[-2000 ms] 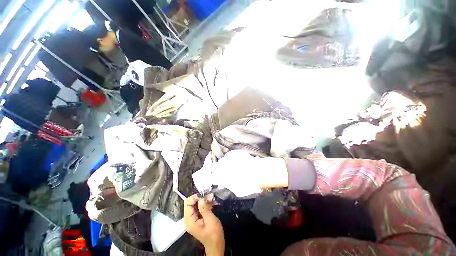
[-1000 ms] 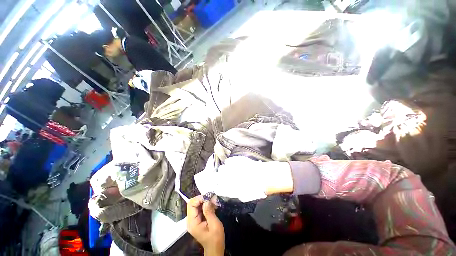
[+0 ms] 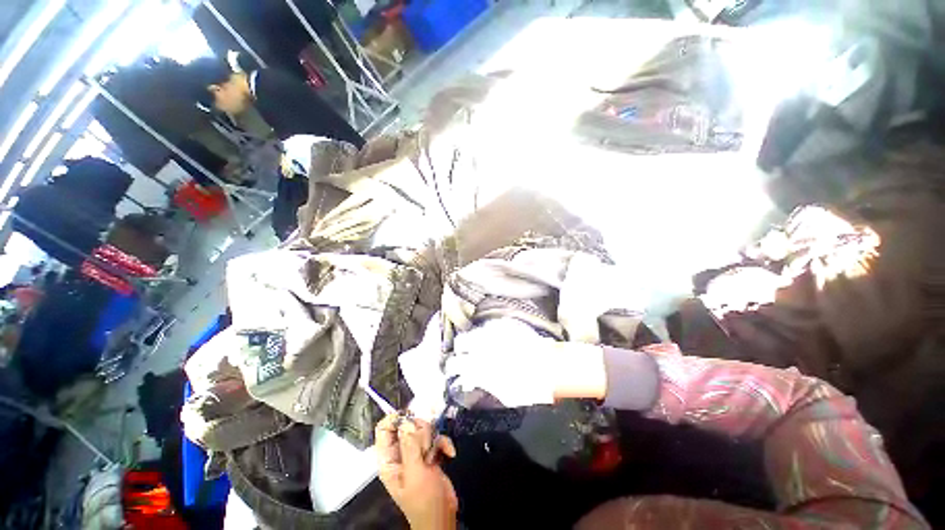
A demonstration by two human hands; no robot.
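Brown-grey trousers with a pale inner side (image 3: 342,290) lie bunched in front of me, a thick stitched band (image 3: 399,321) running down beside my hands. My left hand (image 3: 420,481), bare, comes from the bottom edge and pinches the end of a thin white cord (image 3: 379,400). My right hand (image 3: 508,367), in a white glove, comes from the right just above it, closed around a small dark tool (image 3: 450,412), perhaps snips. The tool's tip is near my left fingertips. Its exact shape is blurred, and glare washes out the glove.
More trousers with a dark printed patch (image 3: 263,354) hang at the left. A flat brown-grey garment (image 3: 663,109) lies on the sun-glared table (image 3: 642,212). A brown heap (image 3: 870,248) is at the right. A person (image 3: 280,104), metal rails and a blue bin (image 3: 440,21) stand behind.
My left hand has turned and shifted slightly down and left, its fingers more spread. A small gap has opened between my hands, and the dark tool shows more at the glove.
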